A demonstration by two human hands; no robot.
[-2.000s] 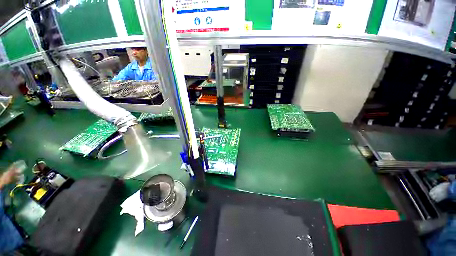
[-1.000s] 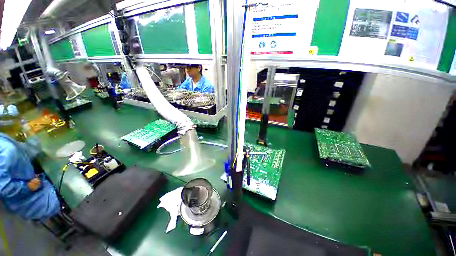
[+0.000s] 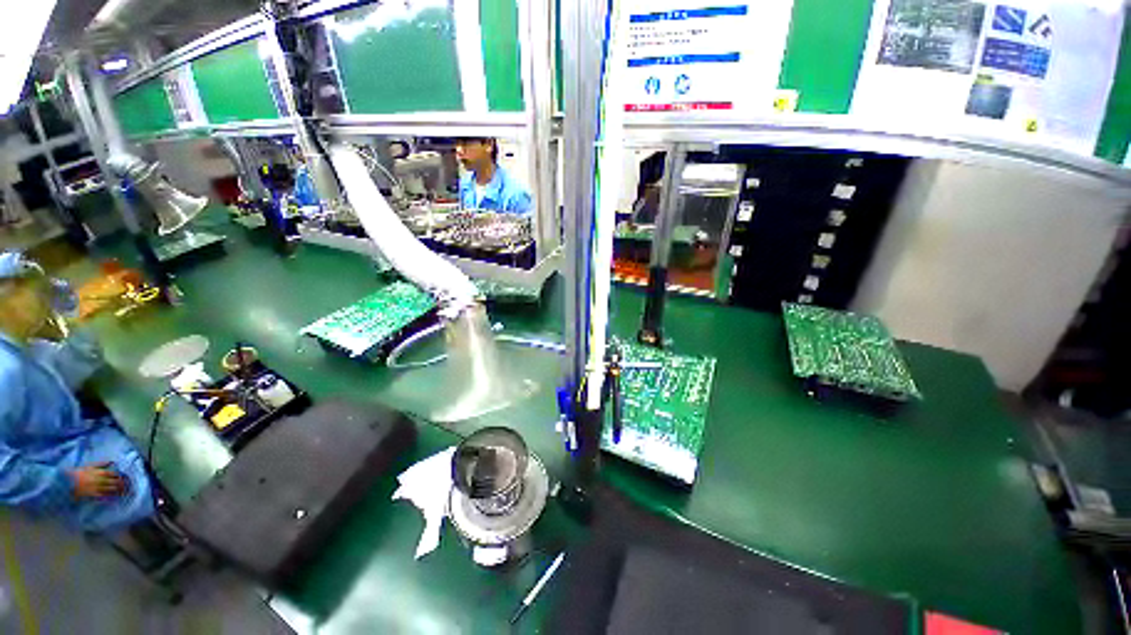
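Neither of my hands is in view. A large black foam pad [image 3: 744,589] lies nearest in front of me, cut off by the bottom edge, with no board on it. Left of it a round steel cup [image 3: 492,478] stands on a pale dish. A white crumpled cloth [image 3: 428,490] lies beside the cup. A thin pale stick [image 3: 540,583], like a brush or pen, lies between the cup and the pad. A black foam block [image 3: 298,484] lies further left.
Green circuit boards [image 3: 661,409] stand behind the post [image 3: 583,248], at the right [image 3: 850,351] and at the left [image 3: 378,319]. A translucent extraction funnel [image 3: 478,372] hangs above the cup. A seated person [image 3: 62,409] in blue is at the left; another is behind the bench. A red corner [image 3: 961,624] shows.
The view has swung left since two seconds ago, so the bench things sit further right and the person at the left shows more. The bench things have not visibly moved.
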